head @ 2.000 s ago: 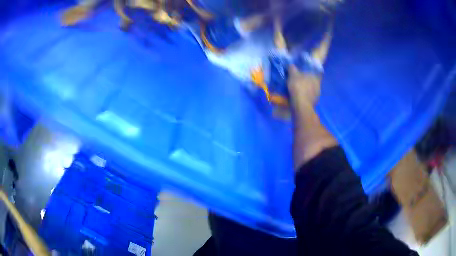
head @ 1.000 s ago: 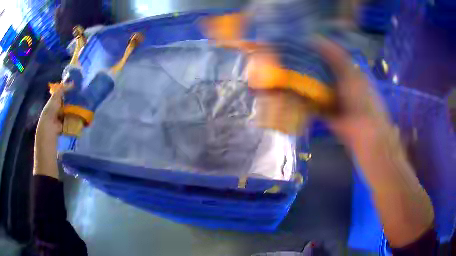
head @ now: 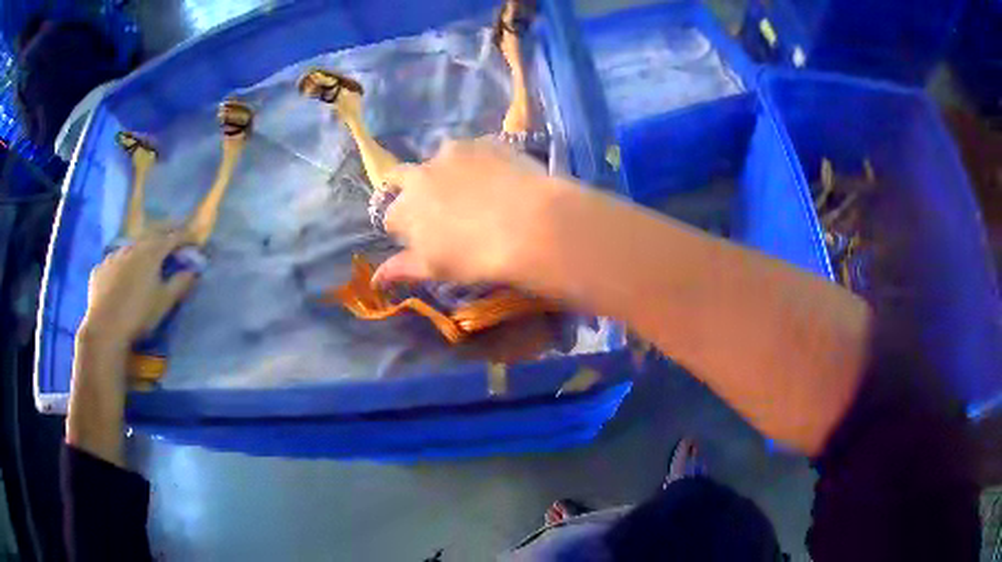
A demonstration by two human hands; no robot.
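A shallow blue crate point(head: 330, 401) lined with wrinkled translucent liner sheet point(head: 275, 296) lies in front of me. My left hand point(head: 137, 285) is on the shorts of a figure leg part point(head: 223, 165) at the crate's left side, its sandalled feet towards the far wall. My right hand point(head: 472, 220) is on the shorts of a second leg part point(head: 516, 93) at the right side. Its orange sash point(head: 472, 316) shows below my hand, with the tail pointing left. Both hands hide most of the shorts. The right part's waist end is dim.
A deep blue bin point(head: 923, 231) with jumbled legs stands at the right. Another lined blue crate point(head: 659, 66) is behind, at the upper right. Part of a person's dark-haired head point(head: 692, 527) or dark clothing, unclear which, shows at the bottom edge. Grey floor point(head: 330, 505) lies below the crate.
Both leg parts have moved from above or at the crate's edge down onto the liner, feet pointing away. My right hand has come down and left. The view has shifted, showing the deep bin.
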